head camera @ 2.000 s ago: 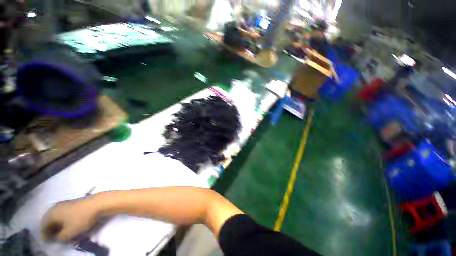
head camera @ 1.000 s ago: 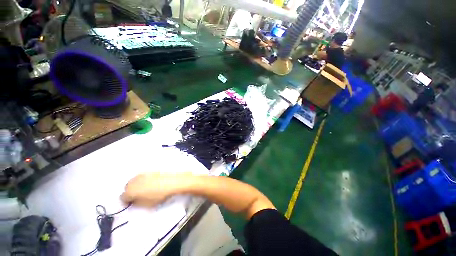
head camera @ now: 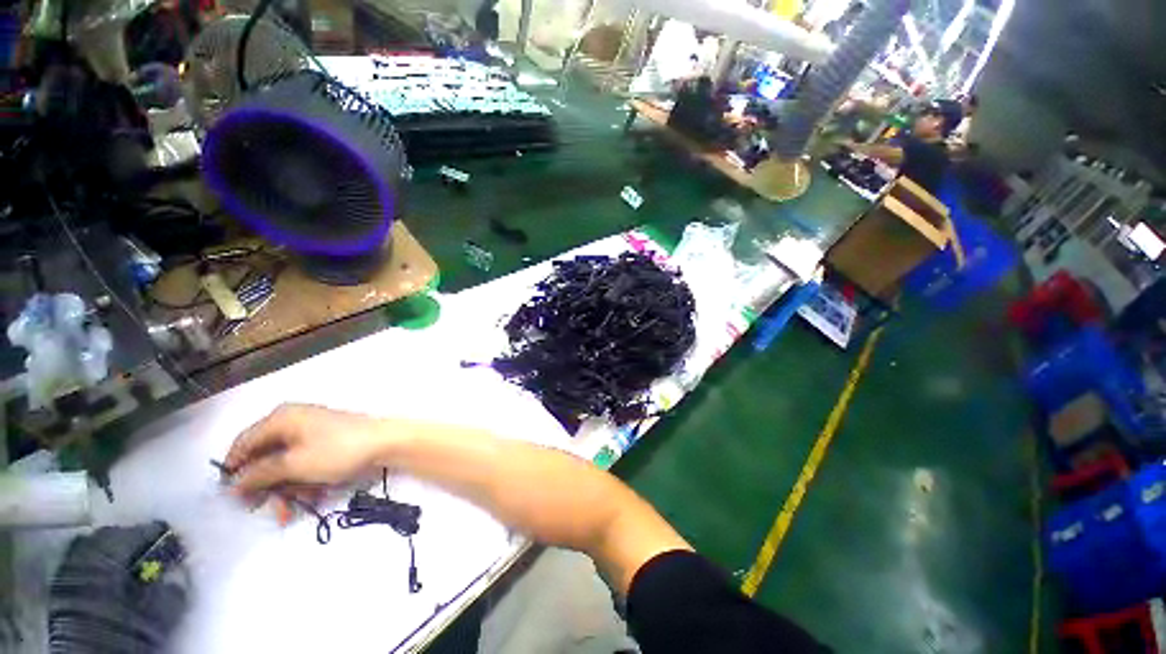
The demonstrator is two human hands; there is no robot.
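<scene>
My bare right hand [head camera: 297, 457] is over the white bench surface [head camera: 422, 373], its fingers closed on a black cable lead [head camera: 381, 512]. One thin end sticks out past the fingertips; the bundled middle and the plug end lie to the right below the hand. My left hand [head camera: 115, 594], in a grey-black striped glove, is at the bottom left, partly cut off by the edge. A small dark piece with yellow-green marks shows at its fingers; the grip is unclear. A black cable pile [head camera: 601, 335] lies further up the bench.
A black fan [head camera: 301, 179] with a purple rim stands on a wooden board [head camera: 390, 275] at the upper left, beside a green round object [head camera: 416, 307]. Machine parts [head camera: 64, 351] are at left. A cardboard box [head camera: 889, 243] and a person [head camera: 923, 151] are further back.
My right hand has moved left relative to the bundle, toward the machine, with the cable end. The cable bundle now lies to the right of the hand. The view has shifted left, showing more machine.
</scene>
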